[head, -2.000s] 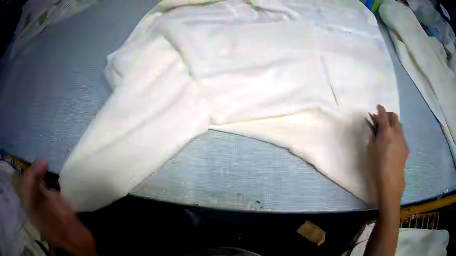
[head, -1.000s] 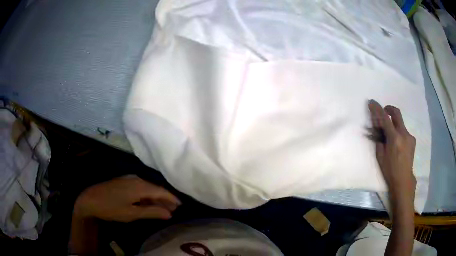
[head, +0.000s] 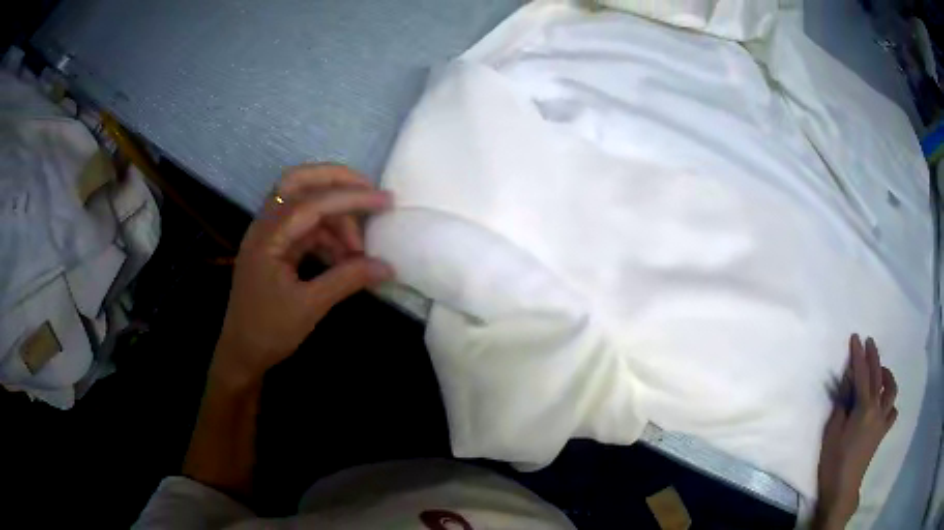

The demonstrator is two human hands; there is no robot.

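The white garment (head: 683,238) lies spread over the blue-grey table (head: 279,93), with part of it hanging over the near edge. Shinier white lining shows at its upper part, with a small dark mark at the right. My left hand (head: 311,248) is at the garment's left edge, thumb and fingers around a folded white end; a firm pinch cannot be made out. My right hand (head: 864,399) rests on the garment at the lower right. Dark blades of the thread snips (head: 839,389) show blurred beside its fingers; the handle is hidden in the hand.
Crumpled white garments (head: 67,248) heap at the left beside a yellow rail (head: 129,150). A small tan piece (head: 668,509) lies below the table's near edge. A blue object (head: 934,141) shows at the right rim. My light-coloured clothing shows at the bottom.
My left hand has risen from below the table edge to the garment's left edge. My right hand has moved down with the snips. The garment has shifted and turned, its near part now bunched over the edge.
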